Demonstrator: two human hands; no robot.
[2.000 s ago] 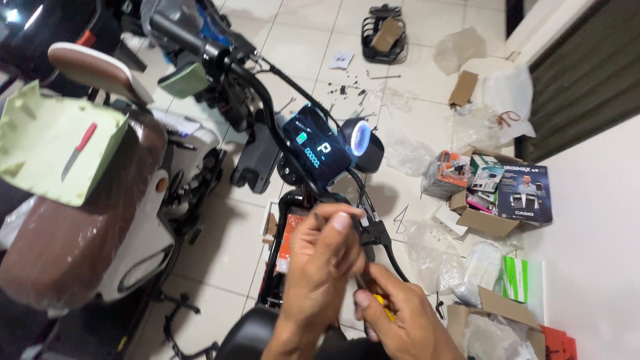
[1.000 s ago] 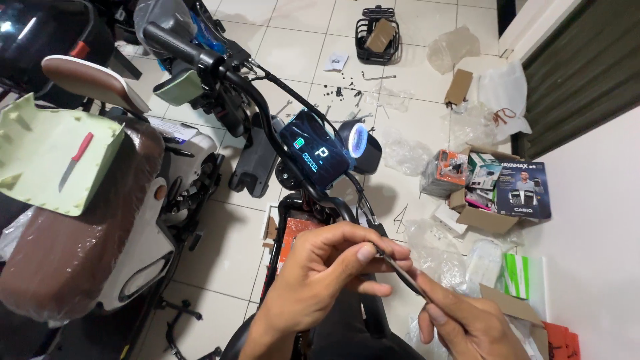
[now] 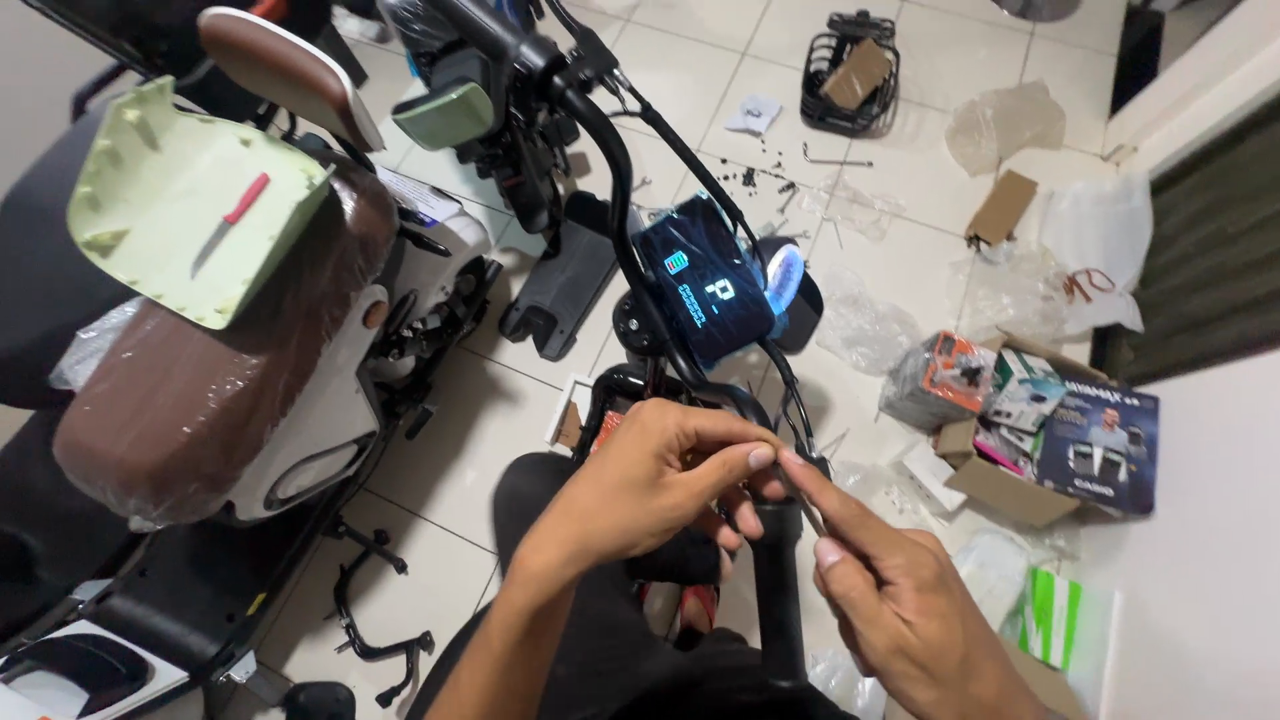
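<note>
Above the handlebar grip (image 3: 780, 590) of an electric bike or scooter, both hands meet at their fingertips. My left hand (image 3: 650, 485) pinches something too small and hidden to name. A thin metal tool (image 3: 812, 512) lies along the index finger of my right hand (image 3: 900, 590), which is closed around it; its tip is by the left fingertips, its handle hidden in the palm. Just beyond the hands, a digital display (image 3: 705, 280) is lit on the black handlebar (image 3: 600, 120), with a glowing round lamp (image 3: 785, 278) at its far side.
Left stands a scooter with a plastic-wrapped brown seat (image 3: 230, 400), bearing a pale green panel (image 3: 150, 210) and a red-handled knife (image 3: 230, 220). Small screws (image 3: 745, 178), a hex key (image 3: 838, 160) and a black basket (image 3: 850, 75) lie on tiles. An open carton (image 3: 1010, 490) sits right.
Two seconds ago, something yellow showed by my right hand; it is out of sight now. My hands have come together at the fingertips, covering more of the thin tool than one second ago.
</note>
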